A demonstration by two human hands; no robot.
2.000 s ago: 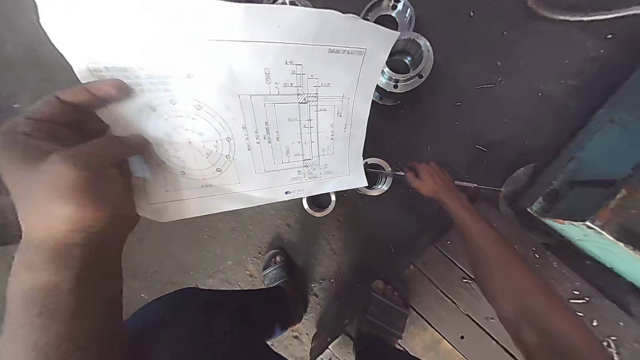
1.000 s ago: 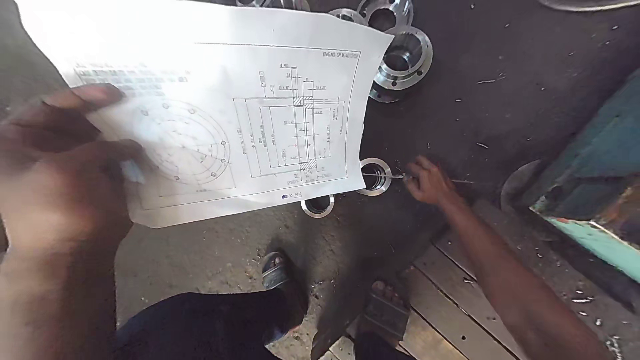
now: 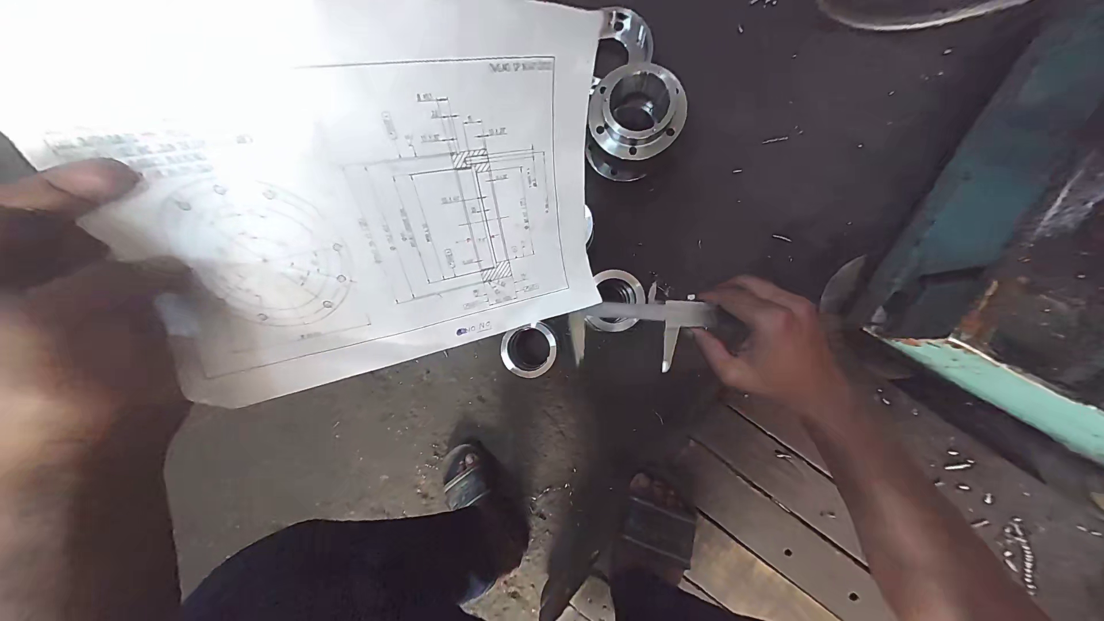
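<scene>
My left hand (image 3: 95,285) grips the left side of a paper technical drawing (image 3: 448,216), which shows a round flange and a sectioned part with dimensions. In my right hand (image 3: 768,332) is a metal vernier caliper (image 3: 686,314), its jaws spread apart. The caliper lies across the view of a metal ring (image 3: 634,283); whether they touch I cannot tell. A second metal ring (image 3: 530,349) rests on the floor just below the paper's lower edge. Flanged metal rings with bolt holes (image 3: 638,112) stand beyond the paper's right edge, some overlapping; the paper partly hides them.
Slatted wooden boards (image 3: 759,526) lie at the lower right, with metal shavings (image 3: 957,467) scattered about. A green and blue painted metal structure (image 3: 957,224) stands at the right. My sandalled feet (image 3: 470,479) are on the floor below. A curved metal rim (image 3: 923,15) shows at the top right.
The caliper's beam was across the ring near my right hand; now its jaws show, spread wide, left of that hand. The paper remains in my left hand.
</scene>
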